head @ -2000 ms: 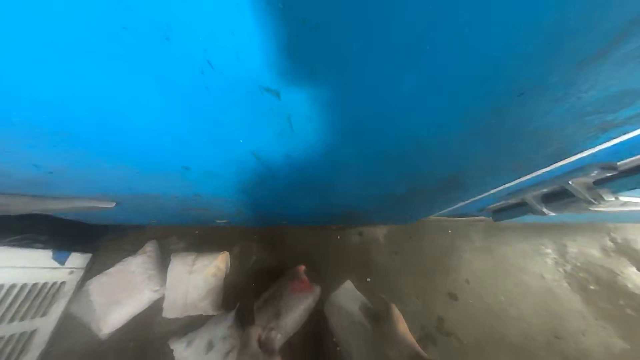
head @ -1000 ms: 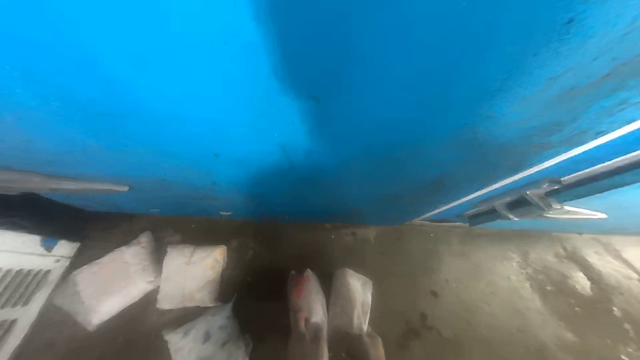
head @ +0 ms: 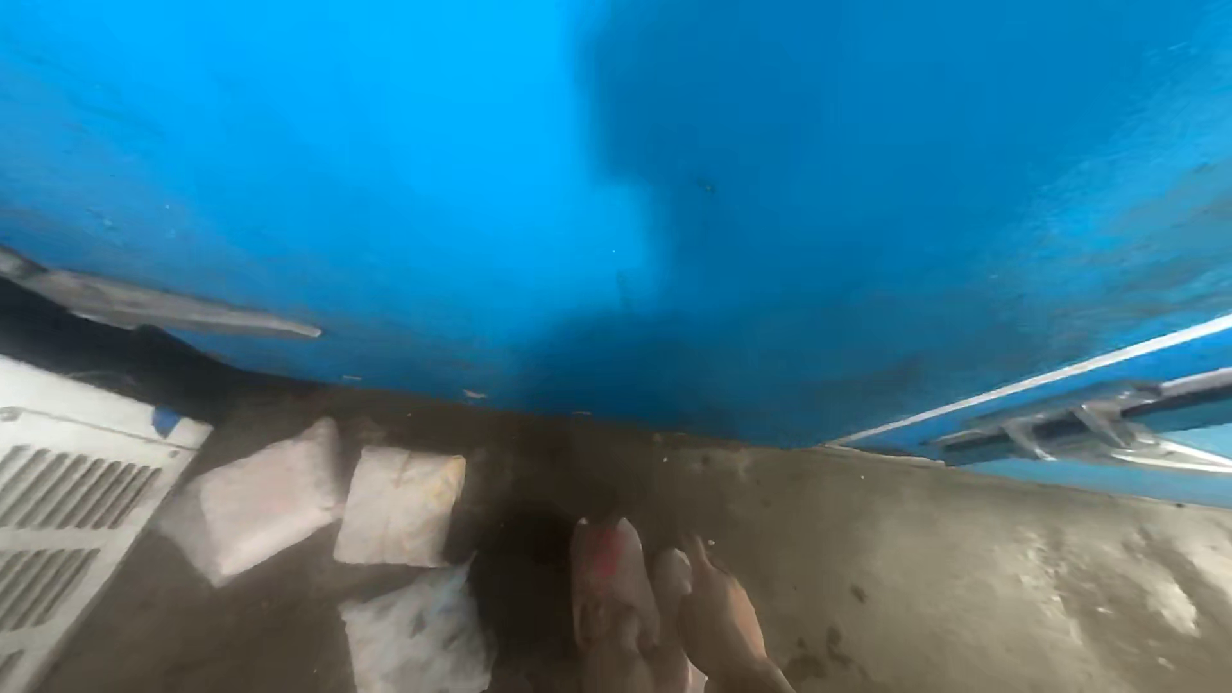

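Note:
Low in the middle of the head view, a narrow pale packet with a red mark (head: 604, 558) points away from me. My left hand (head: 621, 640), blurred and partly cut off by the bottom edge, appears wrapped around its near part. Right beside it, my right hand (head: 722, 621) is closed against a second pale packet (head: 674, 573), mostly hidden by the fingers. Off to the left, on the dark floor, lie three whitish packets: a tilted one (head: 269, 500), a squarish one (head: 399, 505) and a bluish-marked one (head: 419, 630).
A large blue wall or panel (head: 433, 192) fills the upper view. A white slatted crate or grille (head: 77, 510) stands at lower left, below a grey bar (head: 183, 303). A metal latch-like fitting (head: 1078, 428) is at right. The concrete floor (head: 914, 558) bears dark stains.
Two seconds ago the two packets at my hands were apart and angled; now they are side by side. The right hand shows further forward along its packet than one second ago.

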